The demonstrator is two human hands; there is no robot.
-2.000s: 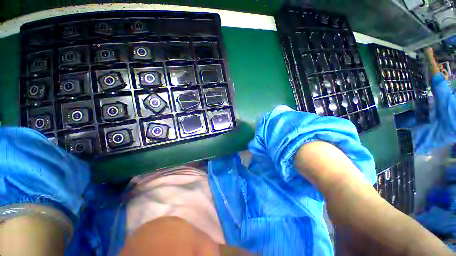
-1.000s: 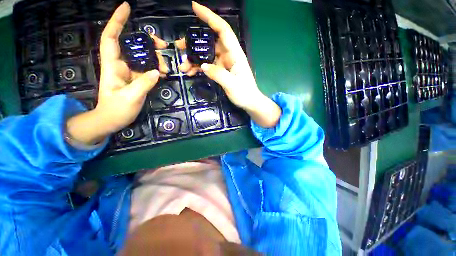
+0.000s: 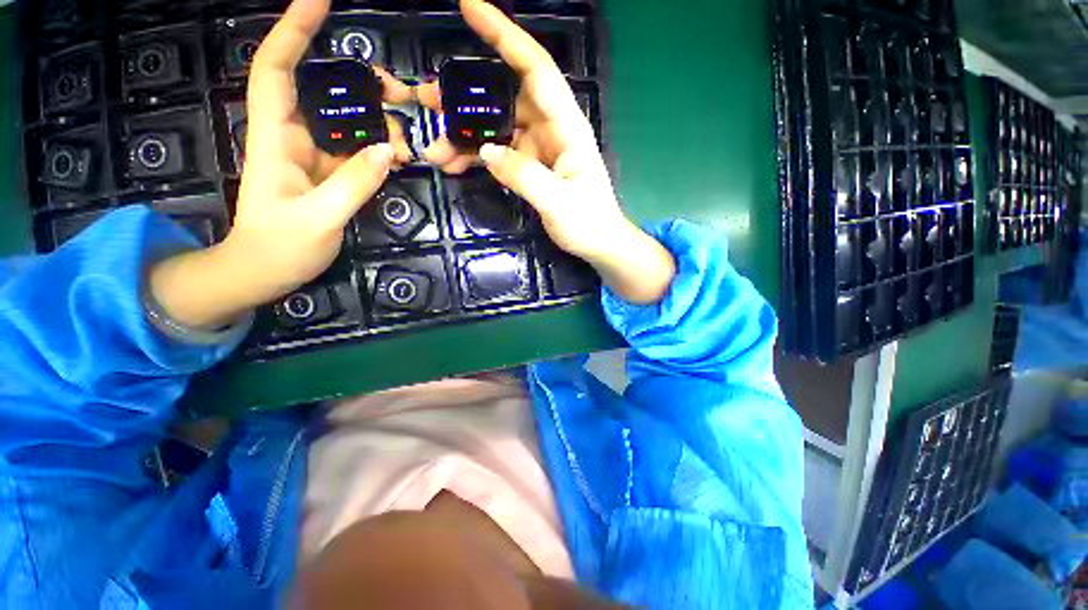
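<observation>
My left hand (image 3: 292, 191) holds a black smartwatch body (image 3: 341, 105) by its edges, screen up, thumb at its lower right corner. My right hand (image 3: 555, 167) holds a second smartwatch body (image 3: 477, 103), screen up, thumb at its bottom edge. Both dark screens show small white text with a red and a green mark below. The two watches are side by side, apart, above the black blister tray (image 3: 437, 312). Several watches lie face down in its pockets, such as one with a pale ring (image 3: 401, 290). The hands hide part of the tray.
A green mat (image 3: 686, 119) lies under the tray. Stacked blister trays (image 3: 811, 191) stand to the right, with another tray (image 3: 1024, 167) beyond. A further tray (image 3: 931, 489) is at the lower right. Blue-clad parts of other people (image 3: 1014, 536) show at the right edge.
Since the oldest frame, both hands have come into view with a watch each. Since one second ago, the screens have changed from several white lines to less text with red and green marks.
</observation>
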